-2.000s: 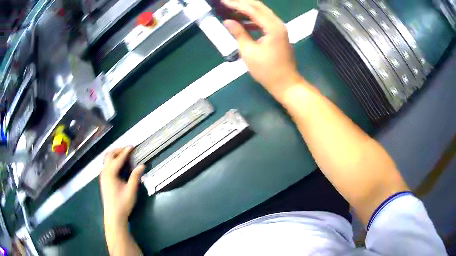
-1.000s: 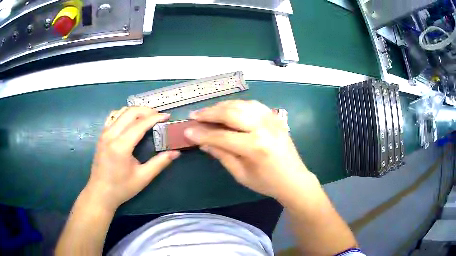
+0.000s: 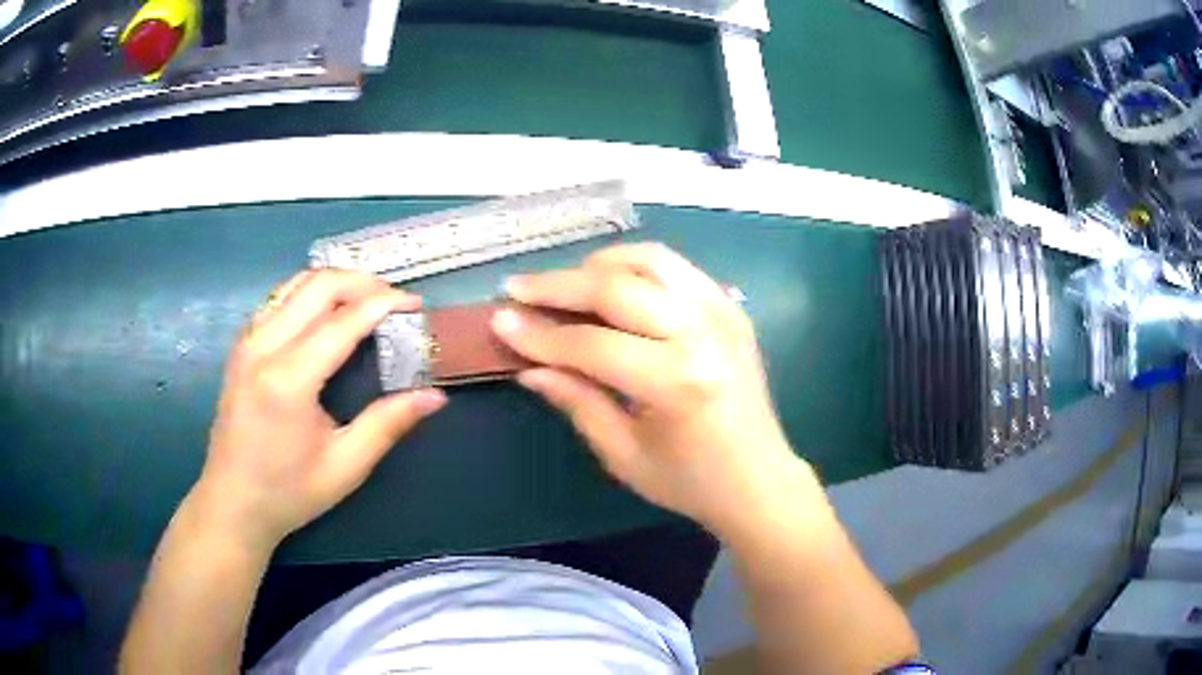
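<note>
A reddish-brown block (image 3: 469,346) lies on the face of a long grey metal-looking panel (image 3: 403,353). My right hand (image 3: 646,369) holds the block between thumb and fingers and covers most of the panel's right part. My left hand (image 3: 297,382) grips the panel's left end, with the thumb on the near edge and the fingers on the far edge. A second panel (image 3: 475,234) lies loose on the green bench just beyond, slightly tilted to the white rail.
A stack of panels (image 3: 969,343) stands at the right on the green bench (image 3: 106,382). A clear plastic bag (image 3: 1144,310) lies beyond it. The white rail (image 3: 396,161) crosses behind the panels. A machine with a red emergency stop button (image 3: 152,46) is at upper left.
Since one second ago, the held panel, the block and both hands have shifted slightly left in view. Earlier, my right hand was reaching out over the rail; now it holds the block on the panel.
</note>
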